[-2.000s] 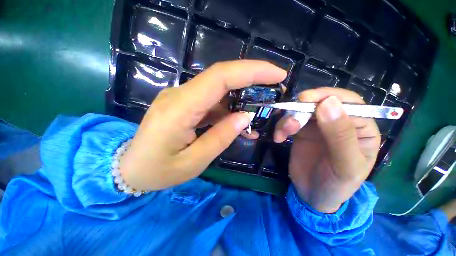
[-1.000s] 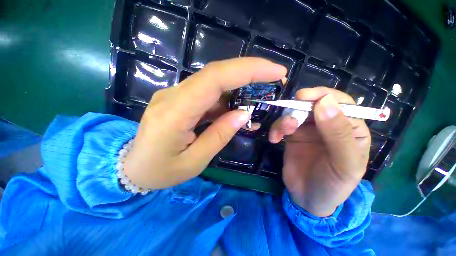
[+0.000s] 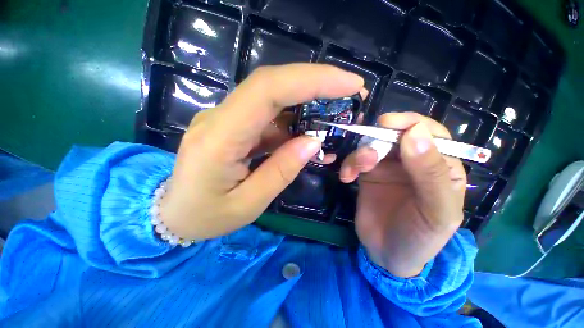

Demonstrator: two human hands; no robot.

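My left hand [image 3: 246, 150] holds a small black watch housing [image 3: 329, 114] between index finger and thumb, its open side showing a blue circuit board and tiny parts. A small white tab [image 3: 318, 136] sticks out at its lower edge, beside my thumb tip. My right hand [image 3: 413, 179] holds pale tweezers [image 3: 384, 132] with a red mark near the blunt end. Their tip is at the middle of the open housing; whether it grips a part cannot be told. A whitish finger cot [image 3: 378, 146] covers a right fingertip.
A large glossy black blister tray [image 3: 278, 53] lies under and beyond both hands on the green mat [image 3: 70, 83]. A white round fan base [image 3: 556, 186] with a dark smartphone [image 3: 563, 221] and a white cable is at the right. Blue cloth shows at the lower right.
The housing has moved slightly up and is tilted differently. My right hand has moved slightly left, and the blunt end of the tweezers now sits lower and further left.
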